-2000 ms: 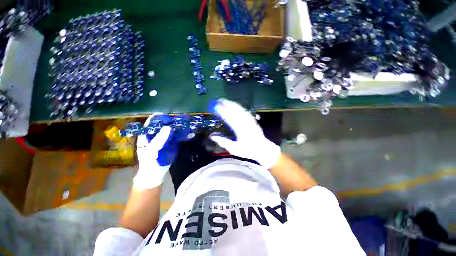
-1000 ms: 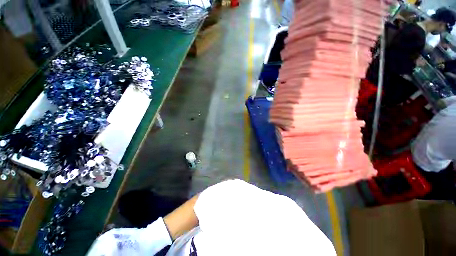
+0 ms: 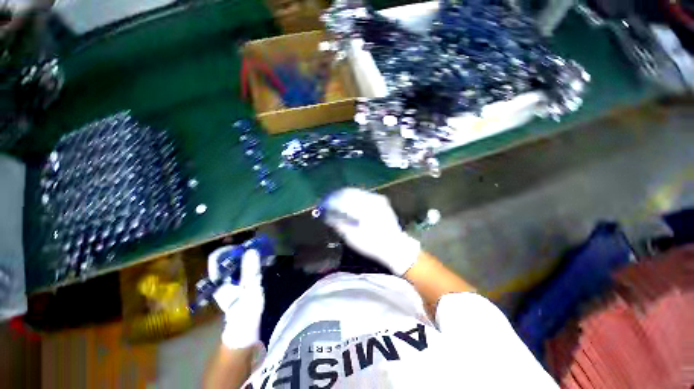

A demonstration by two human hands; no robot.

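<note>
My left hand [image 3: 242,296], in a white glove with blue coating, grips a blue PCB strip [image 3: 204,290] below the bench edge; its end sticks out to the left. My right hand [image 3: 370,228], also gloved and blurred, is near the bench edge to the right, apart from my left hand. A small round disc shows by its fingertips; whether the fingers hold something cannot be told. Another PCB strip [image 3: 256,156] lies on the green bench [image 3: 205,83]. A small pile of boards [image 3: 323,149] lies right of it.
A stack of panels [image 3: 114,190] is at the left. A small open carton [image 3: 308,118] holds blue pieces and red handles. A white tray [image 3: 495,121] bears a tangled heap of wired boards [image 3: 464,68]. A yellow basket [image 3: 158,300] is below the bench. A pink stack [image 3: 631,334] stands lower right.
The view has swung from the aisle back to the bench, and both hands are in the picture. Compared with two seconds ago, less of the strip shows right of my left hand.
</note>
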